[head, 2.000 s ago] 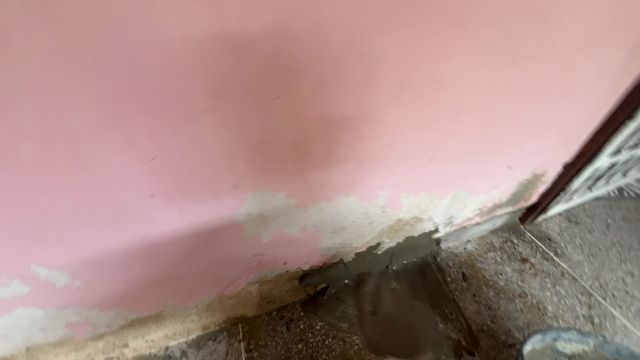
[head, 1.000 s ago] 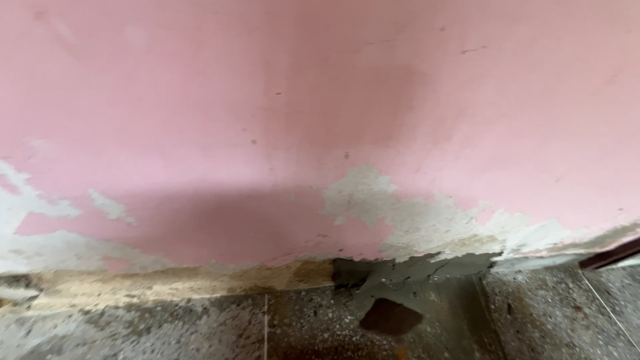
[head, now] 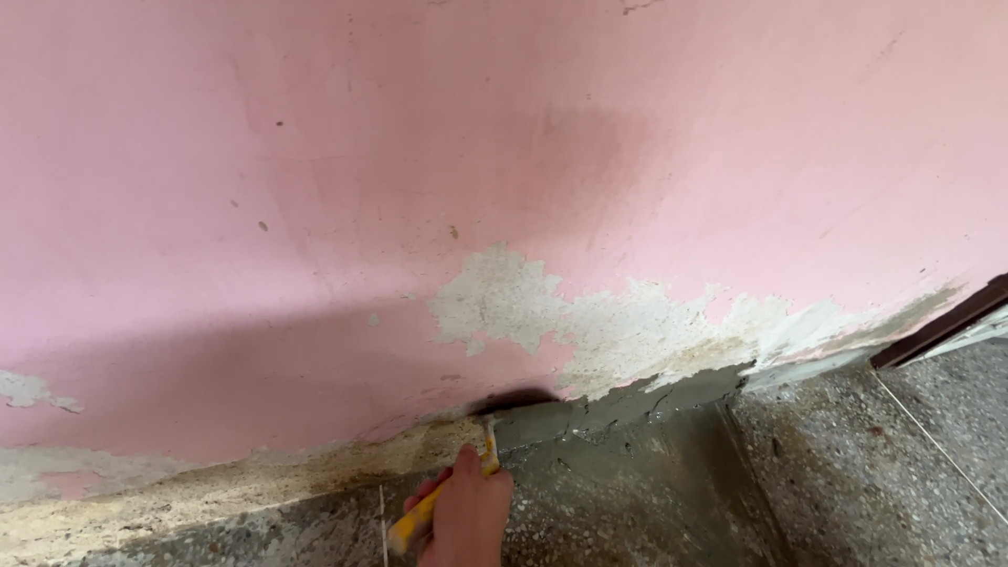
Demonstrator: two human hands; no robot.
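My right hand [head: 470, 508] comes in from the bottom edge, its fingers wrapped around the yellow handle of a scraper or putty knife [head: 415, 523]. The tool's thin head [head: 491, 441] is against the foot of the wall, at the left end of a band of wet grey mortar [head: 669, 399]. To the left, the wall's base is bare, rough, tan plaster [head: 236, 490]. The pink painted wall [head: 315, 276] has peeled to a whitish layer [head: 654, 331] above the mortar. My left hand is out of view.
Grey speckled floor [head: 835, 449] runs along the wall, with a wet, smeared area [head: 630, 472] beside the mortar. Thin pale joint lines cross it. A dark brown frame edge [head: 945, 324] stands at the far right.
My right hand and the yellow-handled tool have come into view at the wall's base; neither earlier frame shows them. The view has shifted along the wall.
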